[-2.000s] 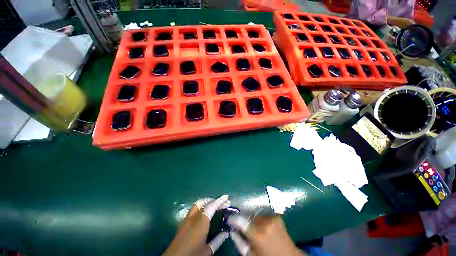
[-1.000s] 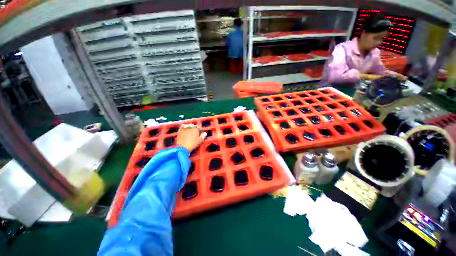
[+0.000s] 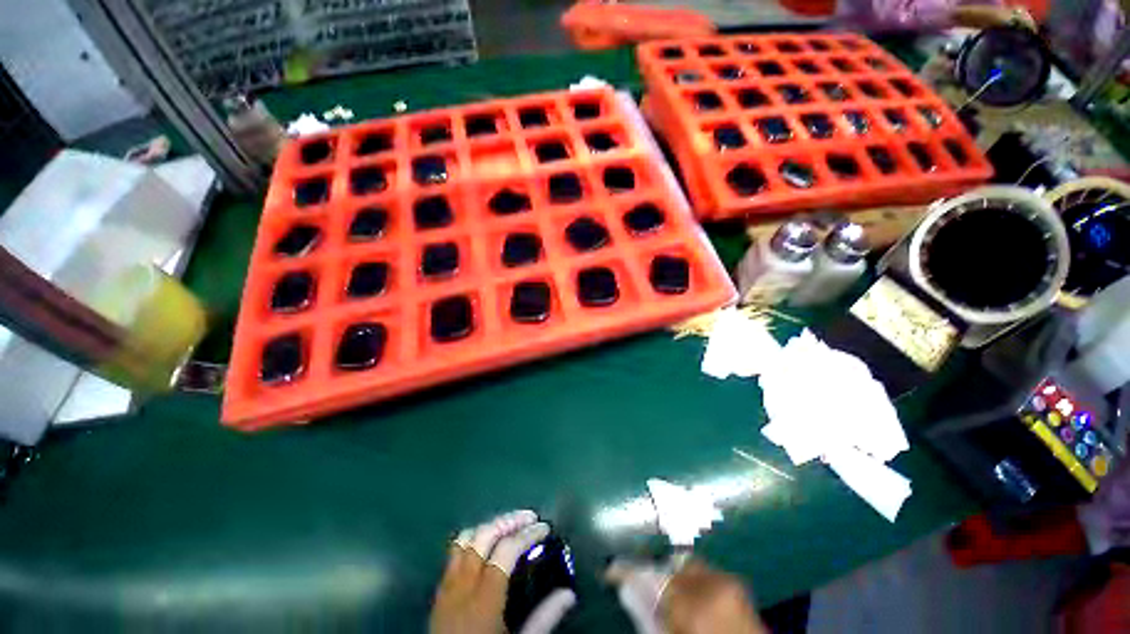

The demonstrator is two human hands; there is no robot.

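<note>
My left hand (image 3: 481, 580), with white finger cots, holds a glossy black smartwatch head (image 3: 542, 577) at the bottom edge of the view. My right hand (image 3: 692, 597) is blurred just right of it, apart from the watch head; whether it holds anything cannot be told. Both hands are partly cut off by the bottom edge. The orange foam tray (image 3: 496, 360) lies ahead, with black watch heads in its pockets and one empty pocket in the second row from the back. A small white wipe (image 3: 682, 510) lies just above my right hand.
A second filled orange tray (image 3: 855, 195) is behind right. A wipe pile (image 3: 833, 403), two metal-topped bottles (image 3: 783, 263), a dark box with a pale top (image 3: 902, 322) and a round pale ring (image 3: 988, 258) stand right. A metal post (image 3: 186, 105) and white packaging (image 3: 130, 223) are left.
The view has tipped down. My left hand has come back from the tray to the near bench with a watch head. The empty second-row pocket is now one place further right than two seconds ago.
</note>
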